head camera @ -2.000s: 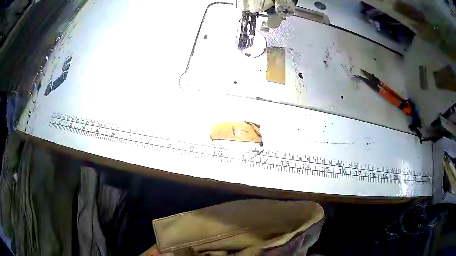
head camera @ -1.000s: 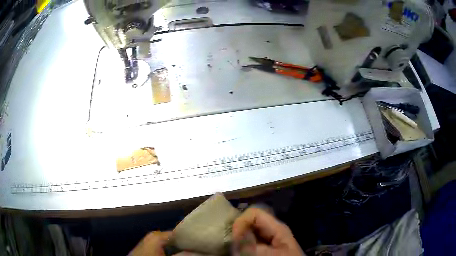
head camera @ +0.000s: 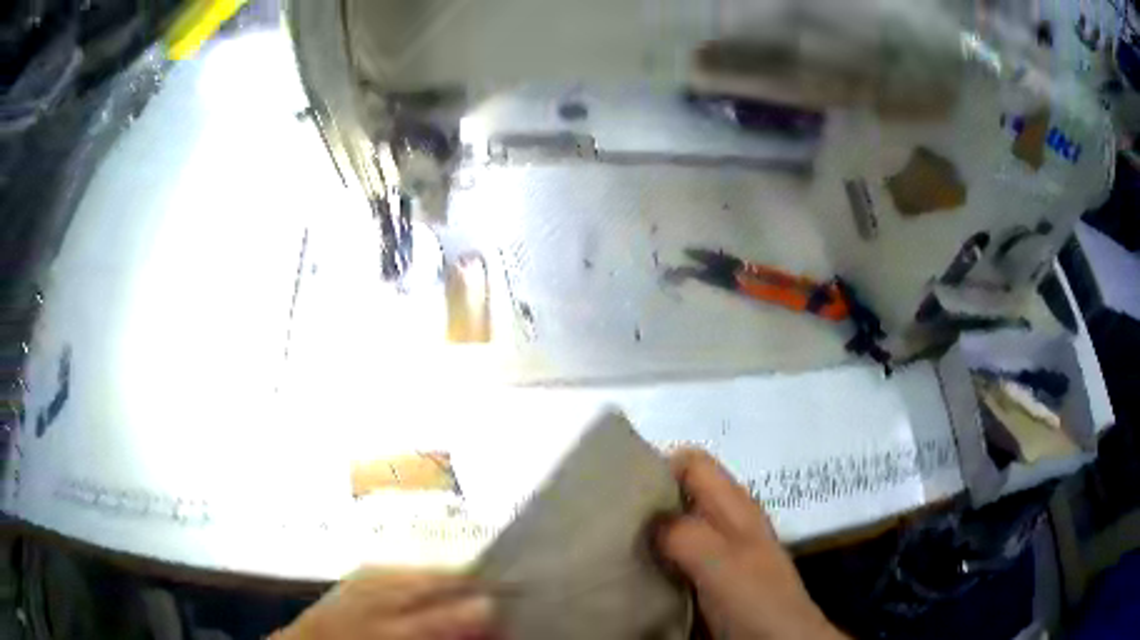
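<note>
A grey-brown cloth piece [head camera: 581,538] is held up in front of the table's front edge, its pointed corner over the white table. My left hand [head camera: 394,606] holds its lower left side, cut off by the bottom edge of the picture. My right hand [head camera: 731,538] grips its right side with bent fingers. The picture is blurred, and the cloth's lower part runs out of view. The presser foot and needle area [head camera: 398,238] is beyond the cloth, up and to the left, with no cloth seen under it.
Thread snips with orange handles [head camera: 788,289] lie on the machine bed [head camera: 600,300]. Tan tape patches [head camera: 469,300] are on the bed and near the front edge. The white machine head [head camera: 563,50] spans the top. A parts tray [head camera: 981,431] holds small items at right.
The cloth and both hands have risen from below the table edge to overlap its front. The cloth shows larger. The camera view has shifted, showing more of the machine arm.
</note>
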